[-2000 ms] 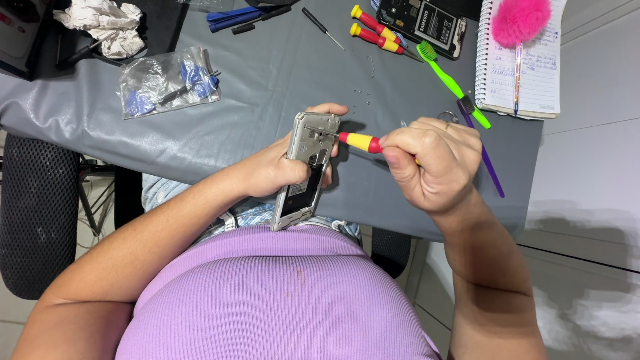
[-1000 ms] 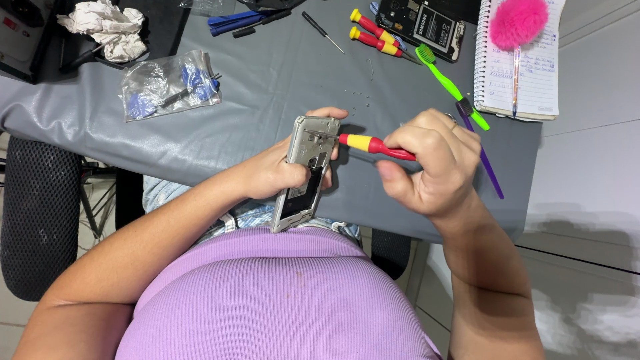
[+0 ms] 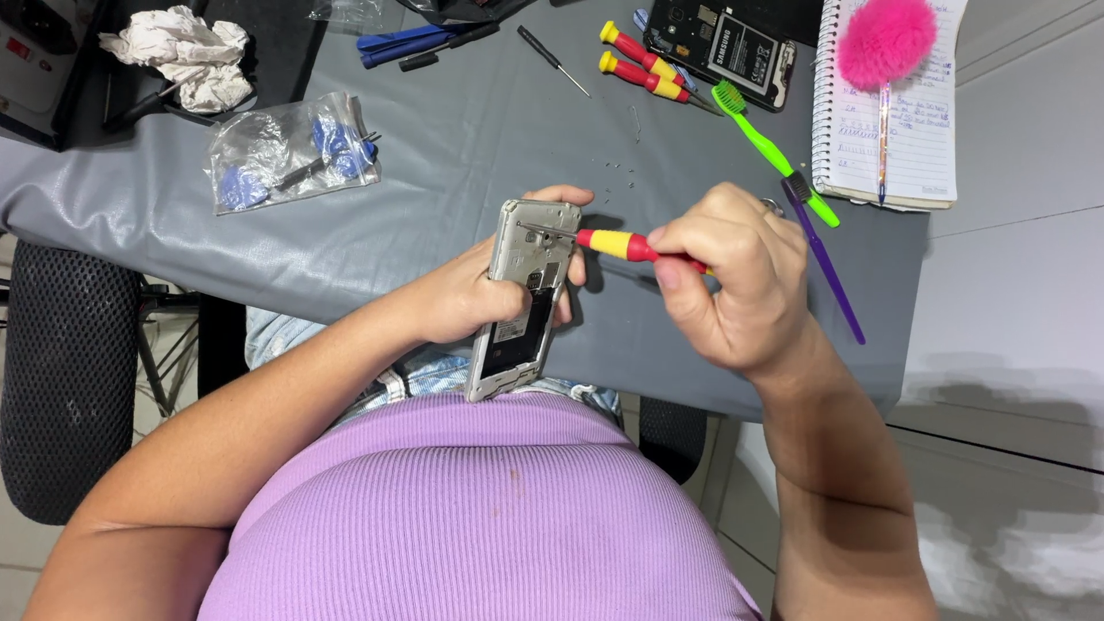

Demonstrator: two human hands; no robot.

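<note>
My left hand (image 3: 483, 297) grips an opened smartphone (image 3: 522, 259) with a silver-grey frame, its thumb across the face and its fingers behind. The phone is tilted at the table's front edge, with its lower end against the purple top. A dark, empty battery bay shows in its lower half. In my right hand (image 3: 733, 267) is a precision screwdriver (image 3: 617, 245) with a red and yellow handle. Its thin shaft points left over the upper part of the phone's frame, and the tip appears to be near the top left corner. Whether it touches a screw cannot be told.
Tiny screws (image 3: 619, 177) lie on the grey-covered table (image 3: 448, 155). Beyond them are a black screwdriver (image 3: 554, 60), two red-yellow screwdrivers (image 3: 642, 73) and another opened phone (image 3: 724, 47). Green (image 3: 772, 151) and purple (image 3: 824, 254) brushes and a notebook (image 3: 906, 138) lie right; a plastic bag (image 3: 293, 155) lies left.
The screwdriver's shaft has shifted toward the phone's upper left corner. My right hand's fingers have changed their hold on the handle. My left hand still holds the phone.
</note>
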